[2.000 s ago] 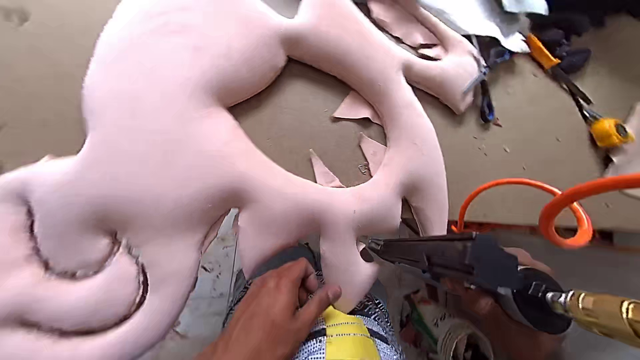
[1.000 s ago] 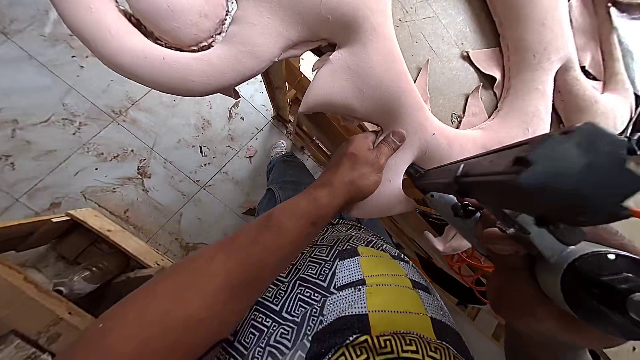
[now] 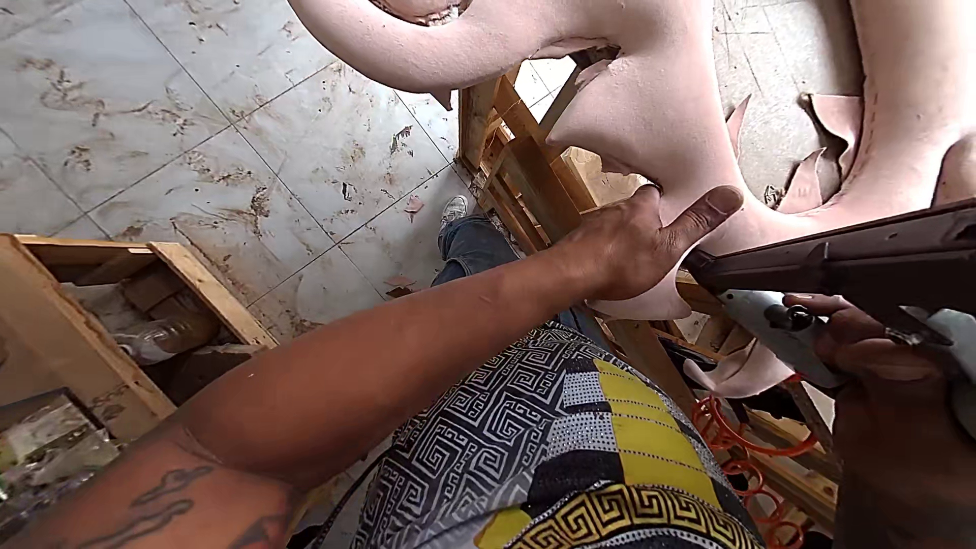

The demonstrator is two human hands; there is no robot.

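A large curved piece covered in pale pink fabric or leather [image 3: 663, 99] spans the upper right. My left hand [image 3: 629, 236] presses on its lower edge, thumb stretched out over the surface and the other fingers curled around the edge. At the right, my right hand [image 3: 877, 343] is wrapped around the handle of a pneumatic stapler [image 3: 846, 267]. The stapler's dark nose meets the covering's edge just right of my left hand. Loose pointed flaps of the covering [image 3: 839, 126] stick out inside the opening, and another flap [image 3: 740, 370] hangs below the stapler.
An orange coiled air hose [image 3: 751, 450] hangs at the lower right. Wooden framing [image 3: 534, 183] stands beneath the piece. At the lower left is a wooden crate [image 3: 206, 293] with a plastic bottle [image 3: 168, 335] and scraps. The tiled floor [image 3: 305, 160] is stained and littered with scraps.
The view has swung widely toward the floor. My left hand, earlier below the piece's edge, now lies on it. The stapler's nose stays near the edge, close to that hand.
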